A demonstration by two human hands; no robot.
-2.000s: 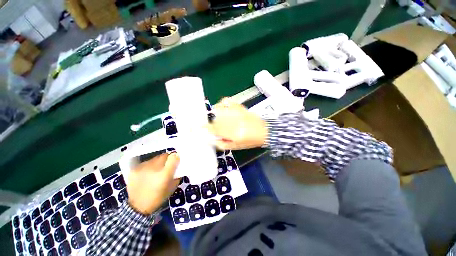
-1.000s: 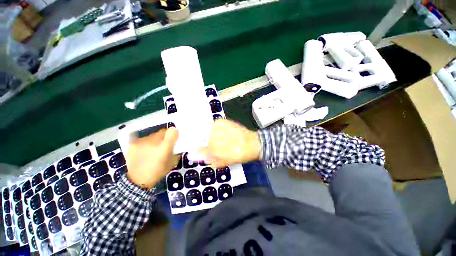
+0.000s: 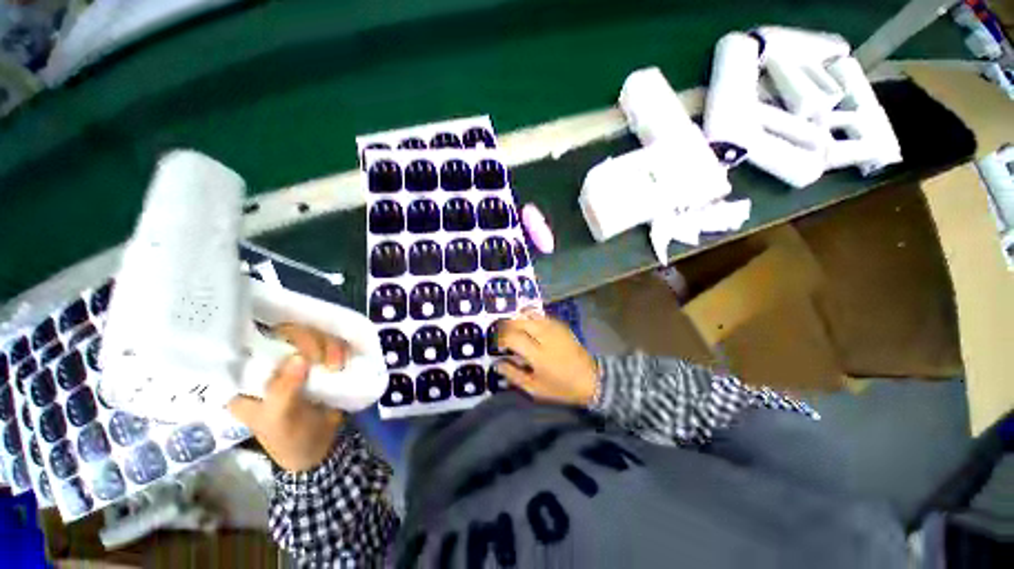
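My left hand (image 3: 291,406) is closed around the looped handle of a white appliance body (image 3: 189,289), held up at the left above label sheets. A thin lead (image 3: 295,262) shows beside the body. My right hand (image 3: 547,358) rests with bent fingers on the lower right edge of a sheet of black labels (image 3: 441,258); whether it pinches a label is hidden. A pink oval tool (image 3: 537,228) lies on the ledge just right of the sheet. More label sheets (image 3: 111,428) lie fanned at the left, partly behind the body.
Several white bodies (image 3: 767,111) lie piled at the right, with another body (image 3: 656,167) nearer. Crumpled white tissue (image 3: 698,226) lies beside it. An open brown carton (image 3: 965,267) stands at the far right. The green belt (image 3: 300,89) runs across behind the ledge.
The body has moved left and down in my left hand, its loop handle now showing. My right hand has left it for the sheet's lower right edge. The pink tool is now visible on the ledge.
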